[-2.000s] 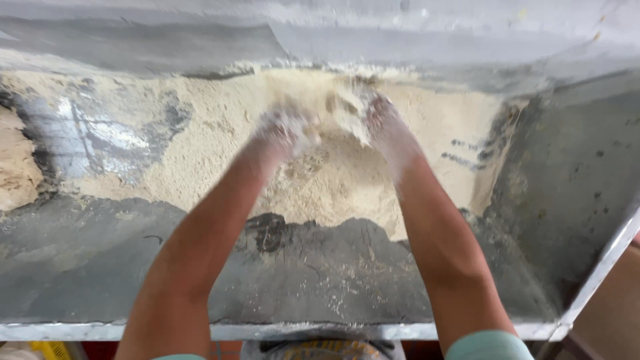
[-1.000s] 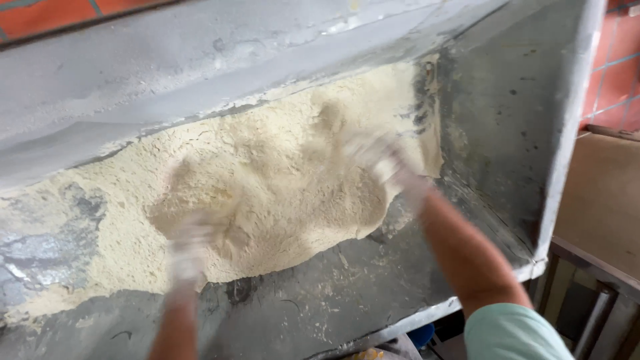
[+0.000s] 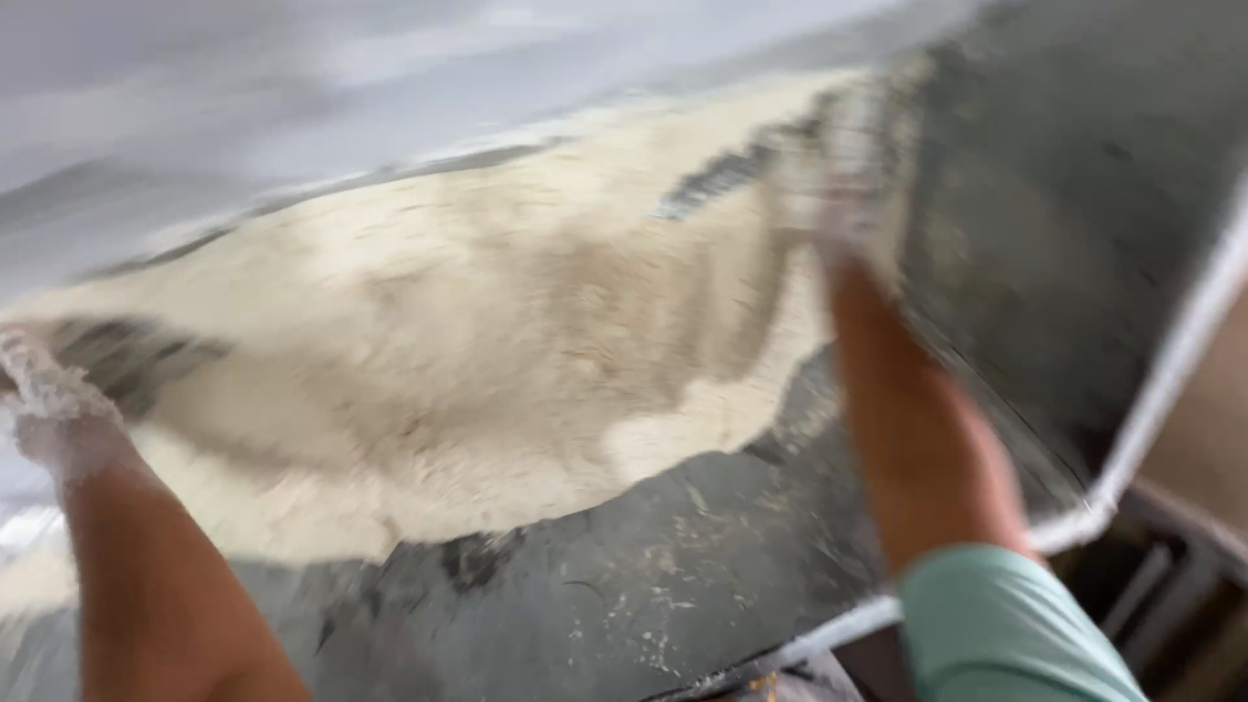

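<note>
Pale, flour-like powder (image 3: 468,322) covers much of the floor of a grey metal trough (image 3: 1024,224). My left hand (image 3: 58,400), coated in whitish powder, is at the far left edge of the view, beside a dark streak where the trough floor shows. Blur hides its fingers and whether anything is in them. My right hand (image 3: 848,185) is near the trough's right end at the back, over the powder's edge. It is strongly blurred, so its fingers cannot be made out.
The trough's pale back wall (image 3: 390,88) rises behind the powder. Its sloping front side (image 3: 585,595) and light metal rim (image 3: 1082,522) lie nearest me. Metal framework (image 3: 1150,585) stands outside at the lower right.
Two seconds ago my hands were close together over the powder; now they are wide apart. My right hand has moved toward the trough's right end, my left hand leftward. The view has shifted.
</note>
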